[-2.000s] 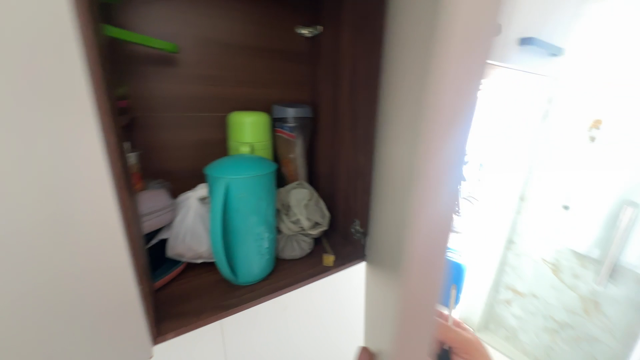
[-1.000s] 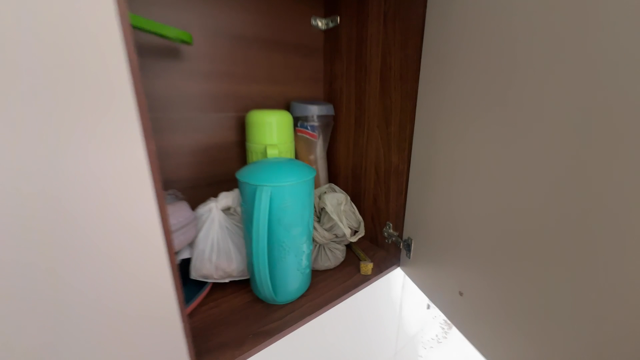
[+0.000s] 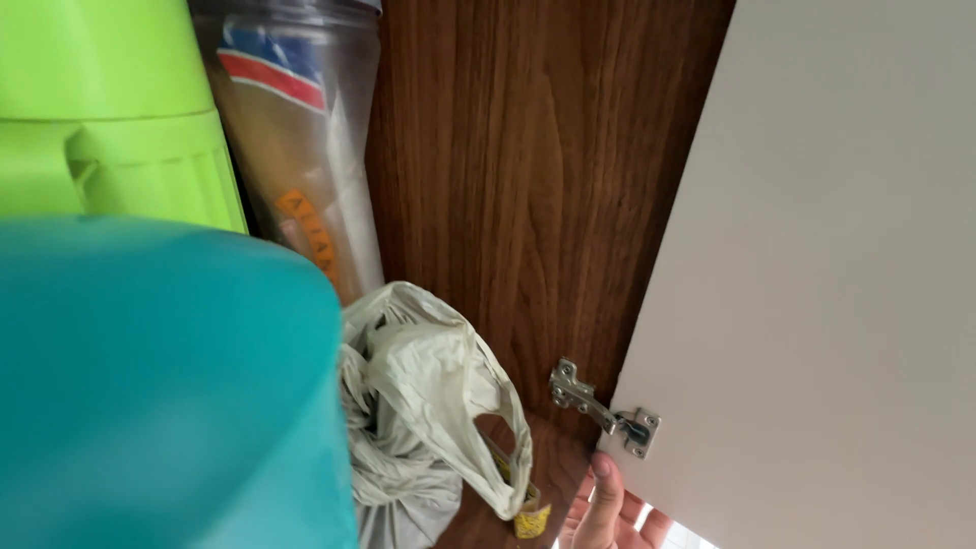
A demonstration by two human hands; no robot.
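In the head view, my right hand (image 3: 606, 515) is at the bottom, just below the door hinge. Its thumb points up at the lower inner corner of the off-white cabinet door (image 3: 801, 267). The fingers are apart and partly cut off by the frame; whether they press on the door's edge cannot be told. My left hand is out of view. A large turquoise plastic jug (image 3: 168, 381) fills the lower left, close to the camera. Against its right side sits a knotted grey plastic bag (image 3: 412, 427). Behind stand a lime-green lidded container (image 3: 107, 130) and a clear container (image 3: 305, 145) with coloured labels.
The dark wood side panel (image 3: 526, 191) of the cabinet rises behind the bag. A metal hinge (image 3: 602, 404) joins it to the open door. A small yellow item (image 3: 531, 521) lies on the shelf (image 3: 560, 454) near its front edge.
The view has moved much closer to the jug, bag and hinge. My right hand has come into view at the bottom, beneath the hinge.
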